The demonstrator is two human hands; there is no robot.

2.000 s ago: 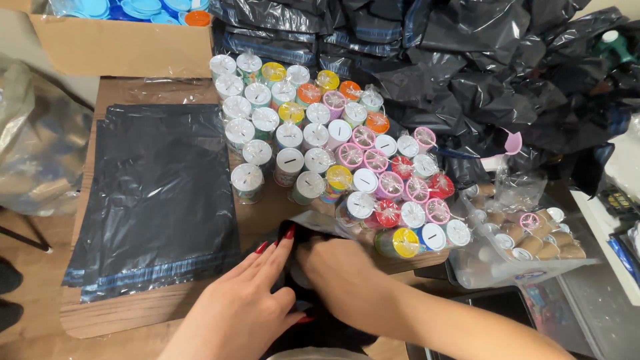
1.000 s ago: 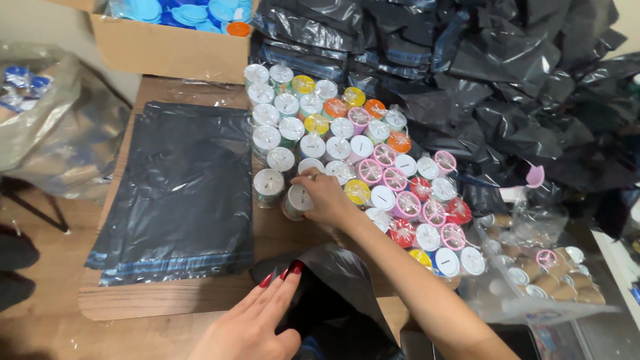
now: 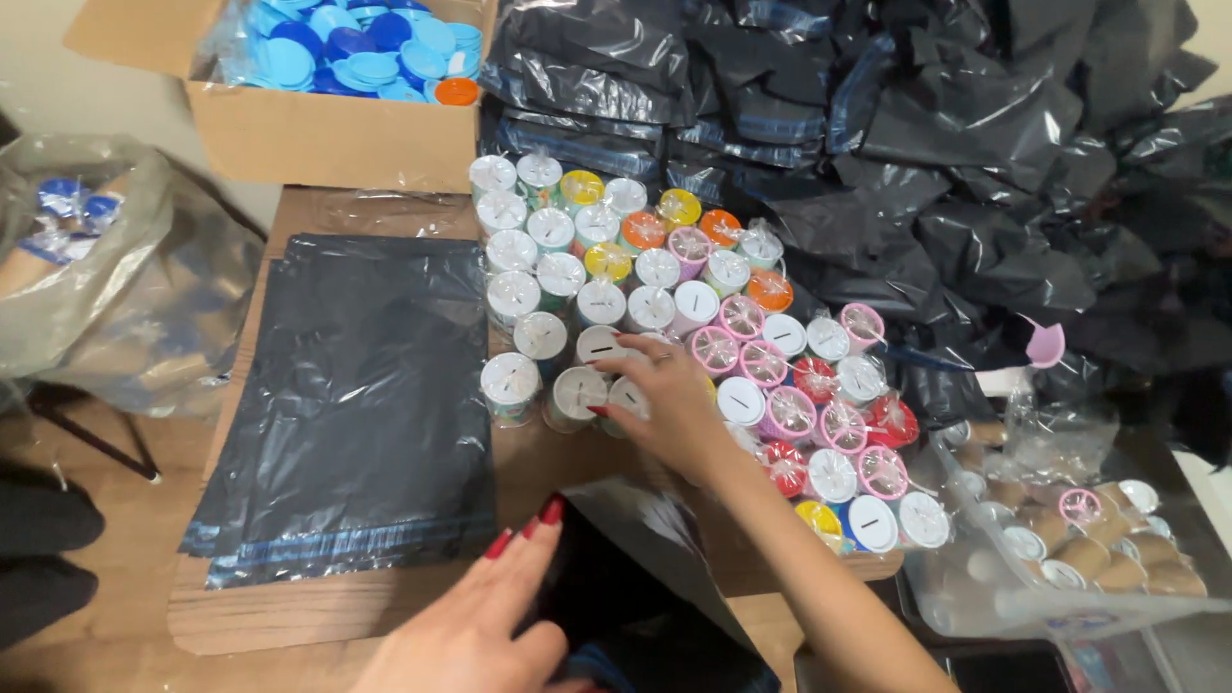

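My left hand (image 3: 491, 616) grips the edge of a black plastic mailing bag (image 3: 645, 616), whose mouth gapes at the table's front edge. Beyond it, my right hand (image 3: 664, 395) reaches over the near rows of small wrapped cylindrical containers, fingers touching or just above a white slotted lid (image 3: 580, 393); whether it grips one is unclear. The containers stand upright, close together, with white, yellow (image 3: 581, 187), orange (image 3: 643, 230), pink (image 3: 791, 412) and red (image 3: 890, 421) tops. A stack of flat black mailing bags (image 3: 375, 404) lies left of them.
A cardboard box (image 3: 337, 140) of blue lids stands at the back left. Black plastic bags (image 3: 962, 144) pile up behind the containers. A clear plastic bin (image 3: 1059, 616) of cardboard tubes is at right, a translucent sack (image 3: 183, 289) at left. The wooden table's (image 3: 260, 621) edge is near.
My right hand came out of the black bag two seconds ago's frame shows it in, and reached to the near containers. It is now slightly right of its last place. My left hand stays at the bag.
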